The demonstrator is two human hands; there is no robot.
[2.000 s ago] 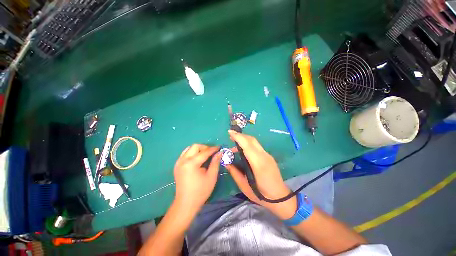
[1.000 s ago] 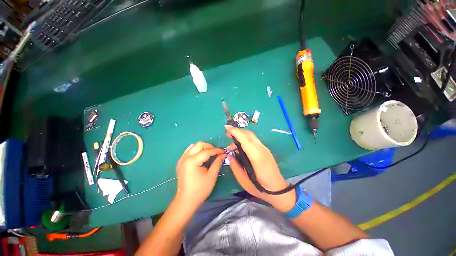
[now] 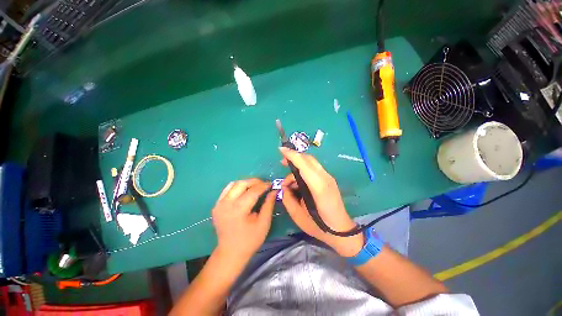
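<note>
A small round circuit board (image 3: 278, 185) is held between the fingertips of both hands, low over the green mat, and the fingers cover part of it. My left hand (image 3: 241, 213) pinches its left side. My right hand (image 3: 317, 194) touches its right side and also holds the soldering iron (image 3: 281, 131), its tip pointing up and away and its cord running over the wrist. A second round board (image 3: 299, 141) lies on the mat just right of the iron, with a small white-and-gold part (image 3: 318, 137) beside it.
On the mat: another round board (image 3: 177, 139), tape roll (image 3: 153, 176), markers (image 3: 126, 168), white bottle (image 3: 244, 86), blue stick (image 3: 360, 146) and orange electric screwdriver (image 3: 387, 99). A wire-guarded fan (image 3: 439, 99) and off-white cylinder (image 3: 480, 152) stand right. Thin wire crosses the mat's near left.
The round board has become more covered by the fingers. The iron's tip has tilted to the left a little. The camera view has shifted slightly; both hands stay together around the board.
</note>
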